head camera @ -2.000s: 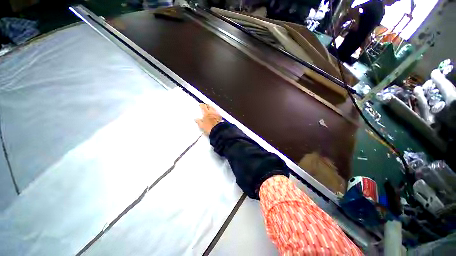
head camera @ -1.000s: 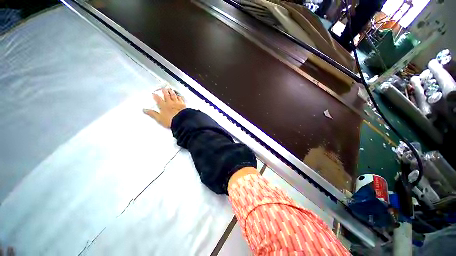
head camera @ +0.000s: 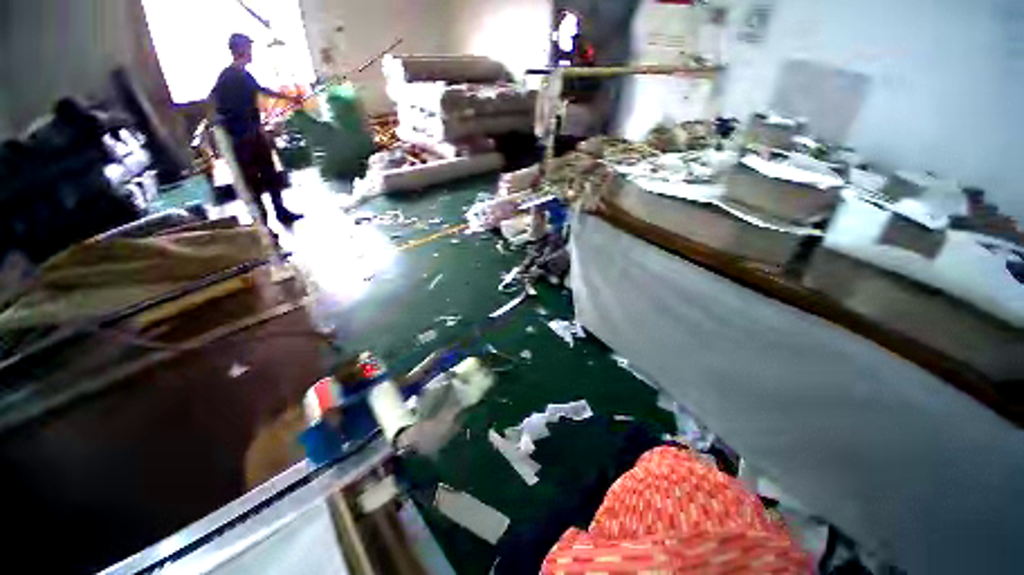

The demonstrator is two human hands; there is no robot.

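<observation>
Neither of my hands shows; only an orange patterned sleeve is at the bottom, right of centre. The end of the long table is at the lower left, with a silvery rail (head camera: 253, 508) across it. A white paper sheet (head camera: 294, 550) lies beside the rail, cut off by the bottom edge. A small blue machine (head camera: 326, 438) with a red-white label sits at the rail's end. The bare dark table top (head camera: 135, 449) lies beyond the rail. The view is blurred.
Green floor (head camera: 382, 326) with paper scraps (head camera: 547, 425) runs between the tables. A neighbouring table with a white side skirt (head camera: 696, 337) holds cut stacks (head camera: 780, 185) at right. A person (head camera: 241, 124) stands far left near a window. Fabric rolls (head camera: 449, 96) are stacked at the back.
The view has swung right, away from the paper sheets, to the floor and neighbouring table. The hand that lay flat on the paper is out of view; its sleeve is now at the bottom.
</observation>
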